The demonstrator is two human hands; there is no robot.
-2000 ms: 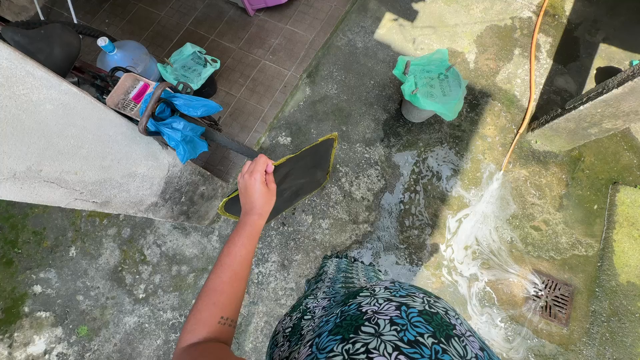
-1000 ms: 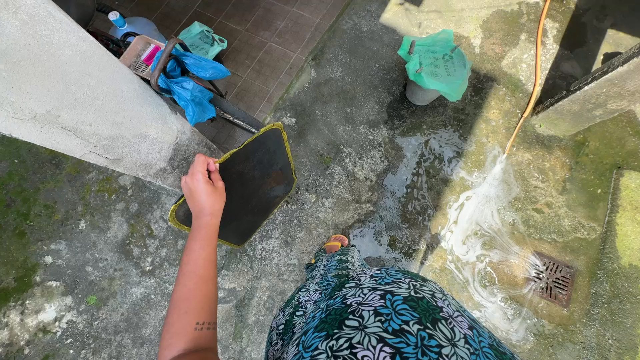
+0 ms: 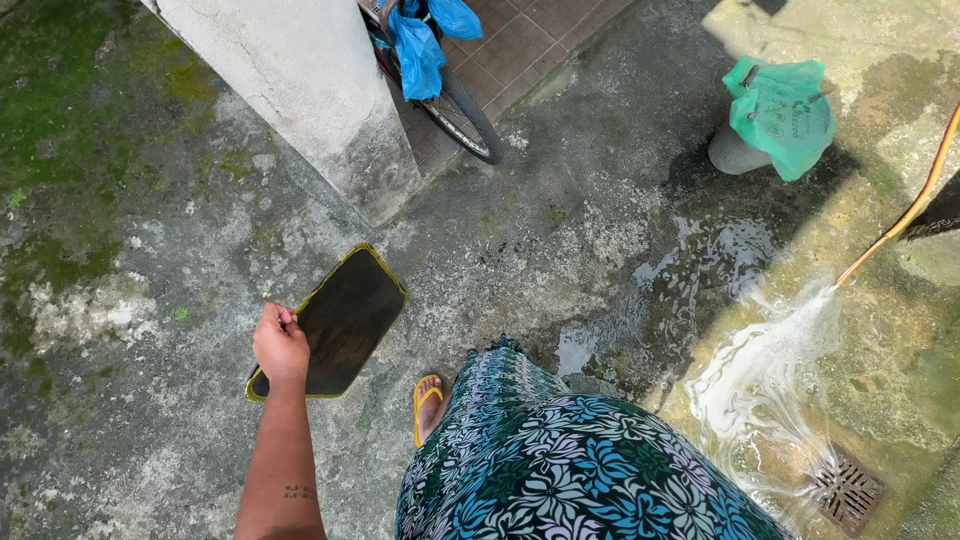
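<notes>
My left hand (image 3: 281,343) grips the edge of a flat black mat or panel (image 3: 349,322) with a ragged yellow border, held above the concrete. Its kind I cannot tell for certain. The fingers are closed on its upper left edge, and the forearm reaches up from the bottom of the view. To the right of it, a foot in a yellow flip-flop (image 3: 418,411) shows beside my patterned dress (image 3: 555,465). My right hand does not appear.
An orange hose (image 3: 919,199) pours water toward a metal floor drain (image 3: 849,489). A grey bucket (image 3: 735,150) with a green plastic bag (image 3: 784,112) over it stands upper right. A bicycle wheel (image 3: 461,120) with blue bags (image 3: 420,56) sticks out past a white wall (image 3: 300,82).
The view has swung left. The black panel in my left hand has moved away from the bicycle and past the wall's corner. Water keeps flowing from the hose.
</notes>
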